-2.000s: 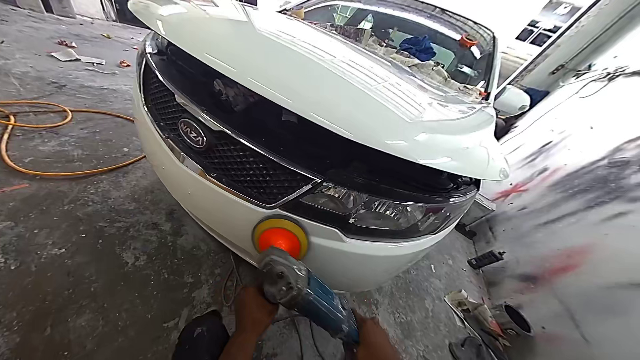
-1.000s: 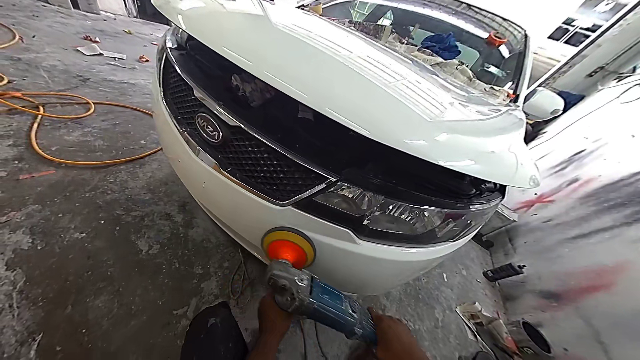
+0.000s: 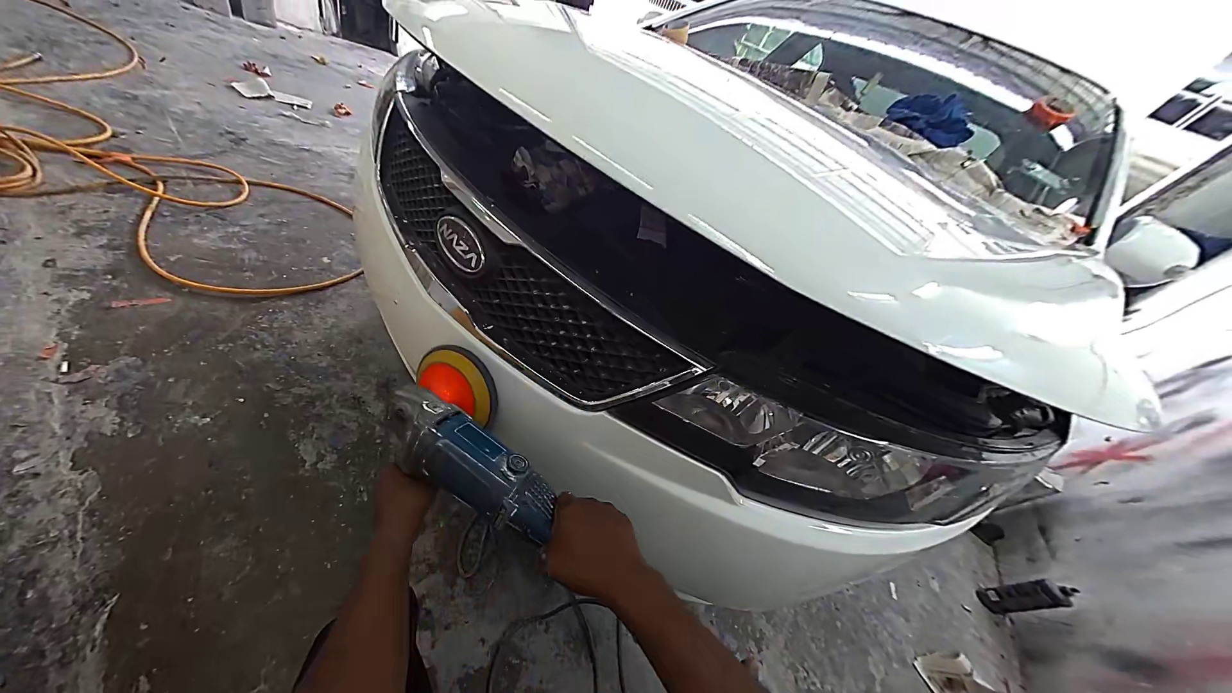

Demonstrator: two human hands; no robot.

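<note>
A blue electric polisher (image 3: 481,469) with a round yellow and orange-red pad (image 3: 454,387) is held between both hands. The pad lies against the white front bumper (image 3: 616,481), below the dark mesh grille (image 3: 549,322). My left hand (image 3: 404,496) grips the polisher near its head, its fingers partly hidden by the tool. My right hand (image 3: 597,544) is closed around the rear of the polisher's body. To the right of the pad is the clear headlight (image 3: 818,448), under the slightly raised white hood (image 3: 731,164).
An orange hose (image 3: 241,289) lies coiled on the stained concrete floor at the left. A black cable (image 3: 539,616) runs beneath my right forearm. At the right, a black bottle-like object (image 3: 1028,596) lies by the paint-marked wall (image 3: 1136,539). Paper scraps (image 3: 252,89) lie at the upper left.
The pad has moved along the bumper from under the headlight's inner corner to below the grille, with both hands still on the polisher. The view has shifted too.
</note>
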